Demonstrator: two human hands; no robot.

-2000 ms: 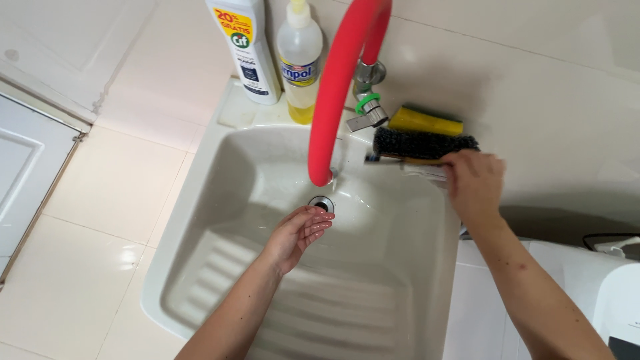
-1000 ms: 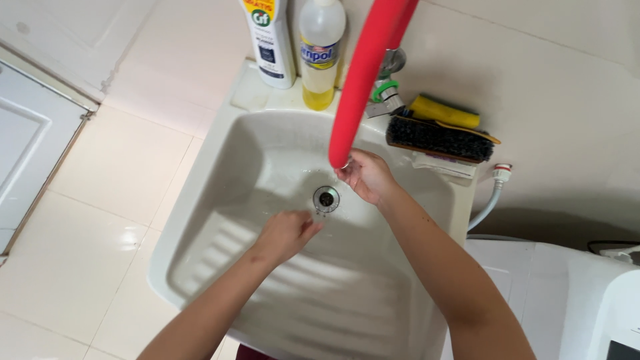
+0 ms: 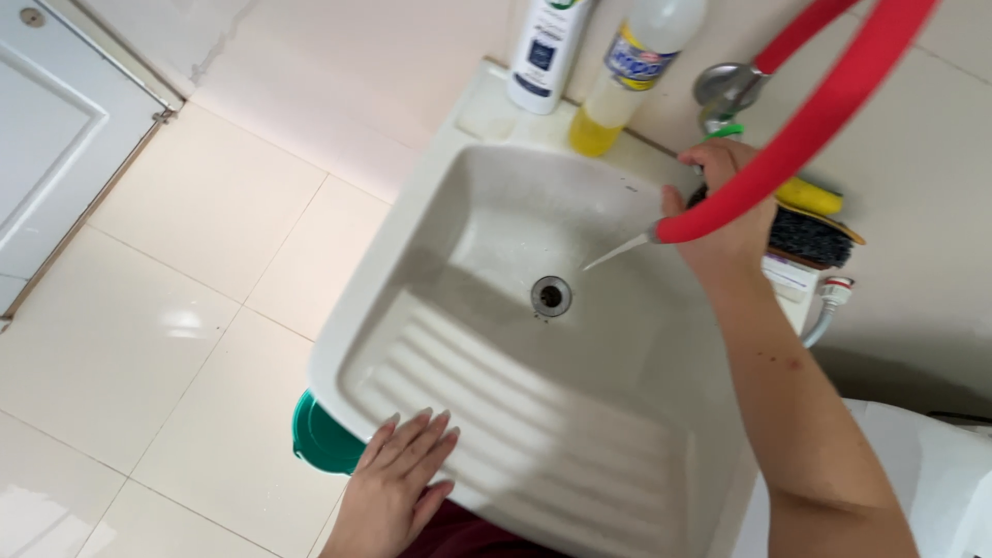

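Observation:
My left hand (image 3: 399, 477) lies with its fingers extended on the front rim of the pale laundry sink (image 3: 349, 325), holding nothing. My right hand (image 3: 728, 201) reaches behind the red hose (image 3: 821, 116) to the tap (image 3: 721, 108) at the back right; the hose partly covers it, and its exact grip cannot be made out. A thin stream of water runs from the hose's end toward the drain (image 3: 551, 296). Beside my right hand are a black-bristled brush (image 3: 810, 236) and a yellow sponge (image 3: 810, 195).
A white cleaner bottle (image 3: 546, 54) and a clear bottle with yellow liquid (image 3: 612, 93) stand on the sink's back ledge. A green bucket (image 3: 322, 438) is on the floor at the left. A grey hose with a white connector (image 3: 835, 293) hangs at the right, above a white appliance (image 3: 891, 465).
My right hand has moved from the hose's end to the tap area. My left hand has gone from over the basin to the front rim. The view has shifted.

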